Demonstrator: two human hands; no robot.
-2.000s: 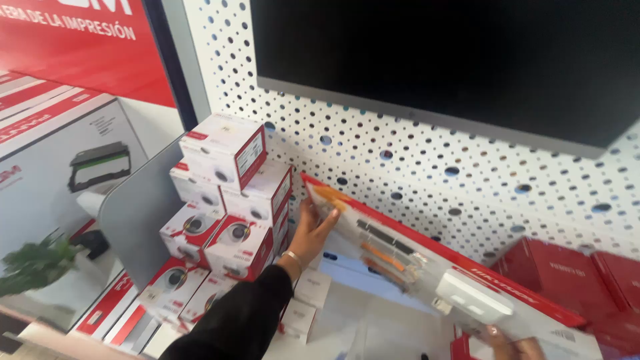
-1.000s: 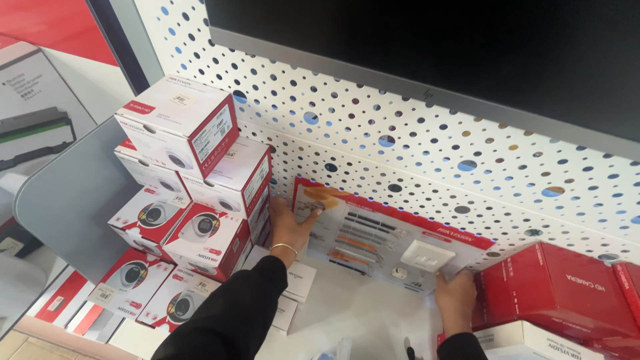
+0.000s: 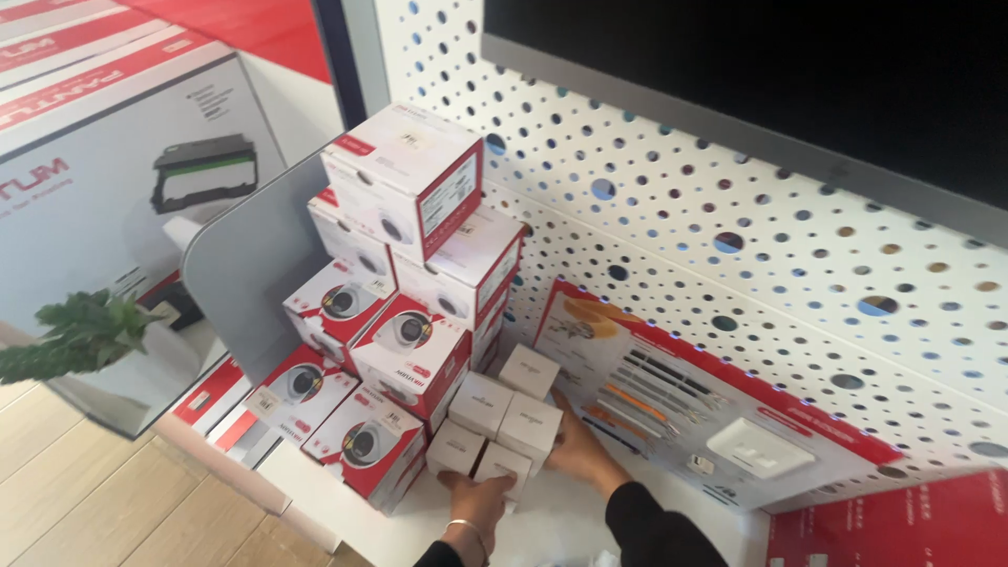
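Note:
Several small white boxes (image 3: 529, 425) stand in a cluster on the white shelf, right of stacked red-and-white camera boxes (image 3: 413, 335). My left hand (image 3: 478, 504), with a bracelet at the wrist, has its fingers on the two front small boxes. On the cluster's right side, my right hand (image 3: 583, 449) touches the small boxes with its fingertips; part of its grip is hidden behind them. A display board with cable samples and a white wall plate (image 3: 685, 402) leans against the perforated white panel behind my right hand.
A monitor (image 3: 748, 118) hangs above the panel. Red boxes (image 3: 890, 524) lie at lower right. On the left are a grey divider (image 3: 252, 260), a potted plant (image 3: 87, 339) and a large printer-supply box (image 3: 134, 173). The shelf's front edge (image 3: 315, 512) drops to a wooden floor.
Both hands have let go of the display board, which now leans on the panel. They have moved to the small white boxes beside the stack.

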